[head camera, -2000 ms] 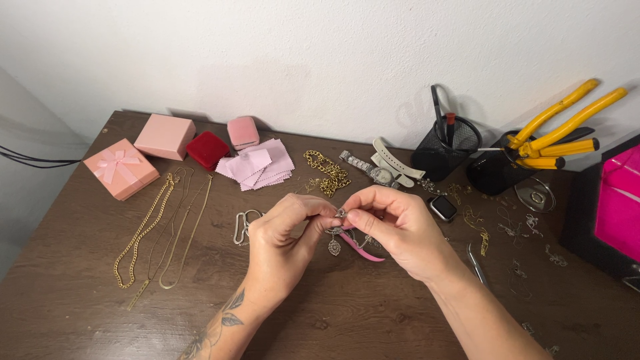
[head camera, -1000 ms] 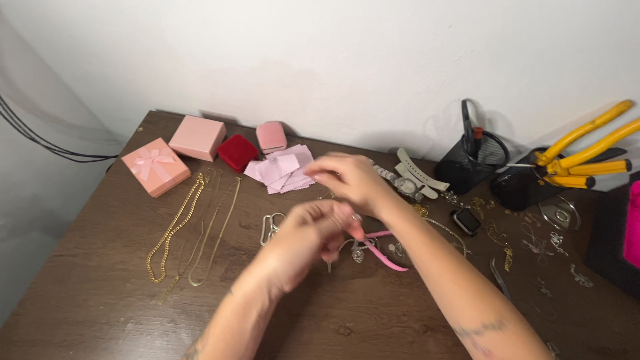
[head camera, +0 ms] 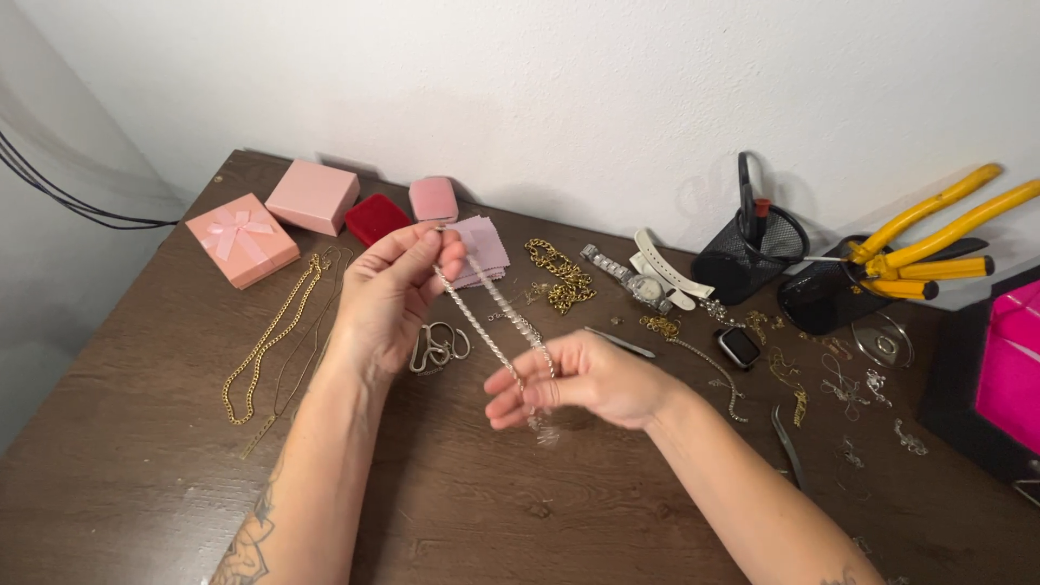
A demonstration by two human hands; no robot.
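Observation:
A silver rope-like chain necklace [head camera: 479, 329] hangs as a loop between my hands. My left hand [head camera: 398, 284] pinches its upper end between thumb and fingertips. Lower and to the right, my right hand [head camera: 569, 382] has the chain's lower part between thumb and fingers, with a blurred pendant just below. Behind my left hand are pink polishing cloths [head camera: 487, 248]. A thick silver chain [head camera: 439, 349] lies coiled beside my left wrist. Further left, a gold curb chain necklace [head camera: 258, 349] and thinner gold chains rest on the table.
Pink gift boxes [head camera: 313, 195] and a red velvet box [head camera: 378, 219] stand back left. A gold chain [head camera: 561, 276], a metal wristwatch [head camera: 642, 284], a smartwatch [head camera: 738, 348] and tweezers [head camera: 786, 447] lie right. Mesh holders [head camera: 751, 252] hold tools, including yellow-handled pliers [head camera: 926, 223]. A black-and-pink case [head camera: 1007, 366] is far right.
My hands have moved apart, and the silver necklace now hangs in a loop between them. The pink-handled tool seen earlier near my hands no longer shows.

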